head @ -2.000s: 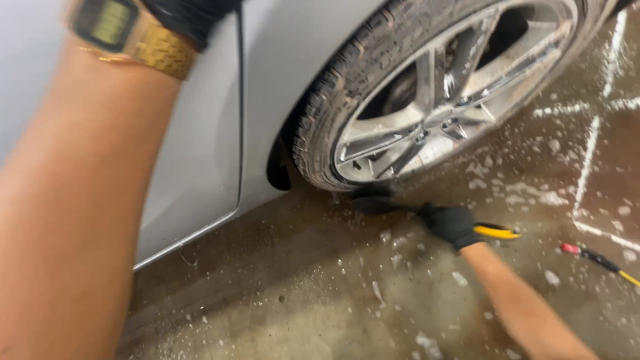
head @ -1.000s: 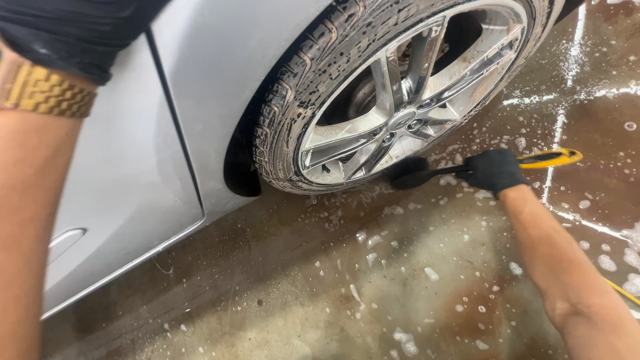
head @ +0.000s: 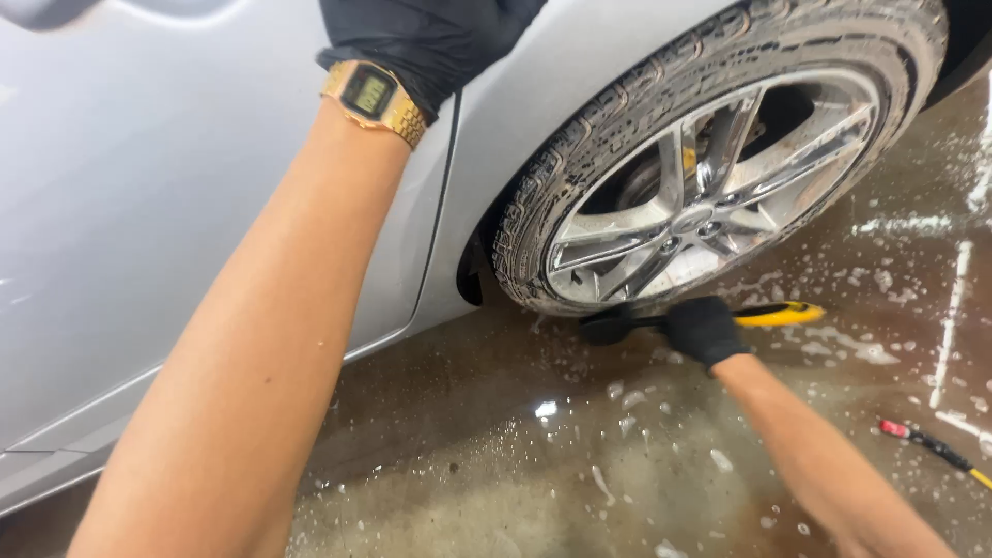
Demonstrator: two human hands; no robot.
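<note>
My right hand [head: 704,329], in a black glove, grips a long brush by its black and yellow handle [head: 783,314]. The dark brush head [head: 608,325] is at the bottom edge of a wet car tire [head: 535,225], blurred. Suds and grime streak the tire around a silver alloy wheel rim [head: 694,219]. My left hand [head: 442,39], gloved in black, rests against the silver car's fender at the top of the view. Its fingers are cut off by the frame edge. A gold digital watch [head: 372,97] is on my left wrist.
The silver car door [head: 194,155] fills the left side. Wet concrete floor [head: 496,473] with foam spots and white painted lines [head: 949,325] lies below and to the right. A black tool with a red tip and a yellow end [head: 934,448] lies on the floor at the right.
The view has shifted between frames. Both hands keep about the same places on the car and at the tire's lower edge, the brush still in my right hand.
</note>
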